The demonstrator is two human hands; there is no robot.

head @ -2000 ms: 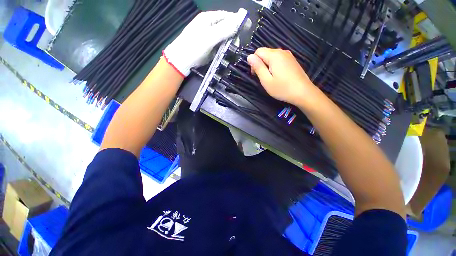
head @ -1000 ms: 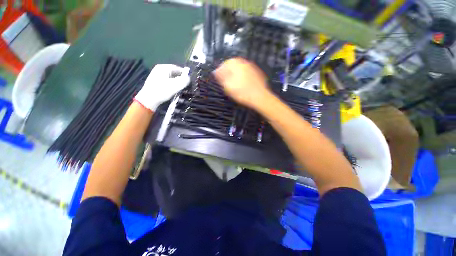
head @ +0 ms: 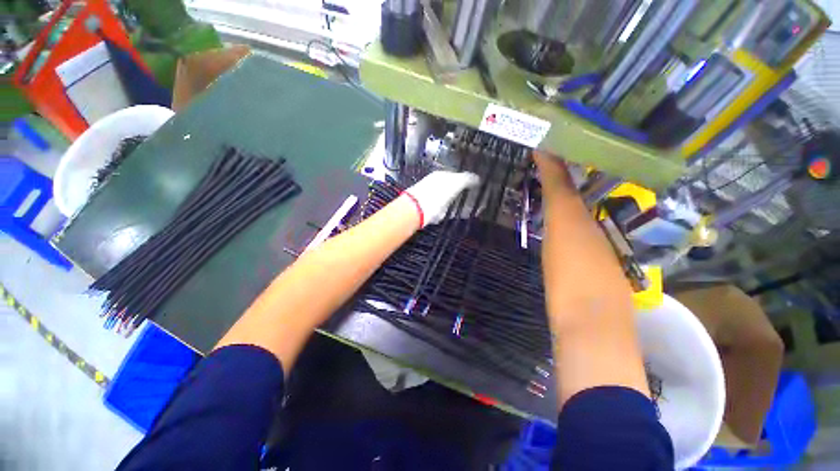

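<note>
My left hand (head: 449, 194), in a white cotton glove with a red cuff, reaches to the mould area (head: 493, 152) under the press head; its fingers are partly hidden among hanging black cables (head: 471, 244). My right hand (head: 545, 166) is up under the press head, mostly hidden by its edge. What either hand grips cannot be seen. More black cables (head: 414, 267) lie in a dense row on the dark plate (head: 391, 328), coloured wire tips toward me. The silver loading bar (head: 333, 224) lies at the left of this row.
The olive-green press head (head: 433, 89) with its label spans the top. A loose cable bundle (head: 198, 225) lies on the green bench (head: 304, 115). Round white tubs stand at left (head: 78, 170) and right (head: 695, 368). A blue crate (head: 157, 373) is below the bench.
Both hands have moved from the loading bar and cable row forward to under the press head. The bar has been let go beside the row. The view has tilted up, showing more of the press.
</note>
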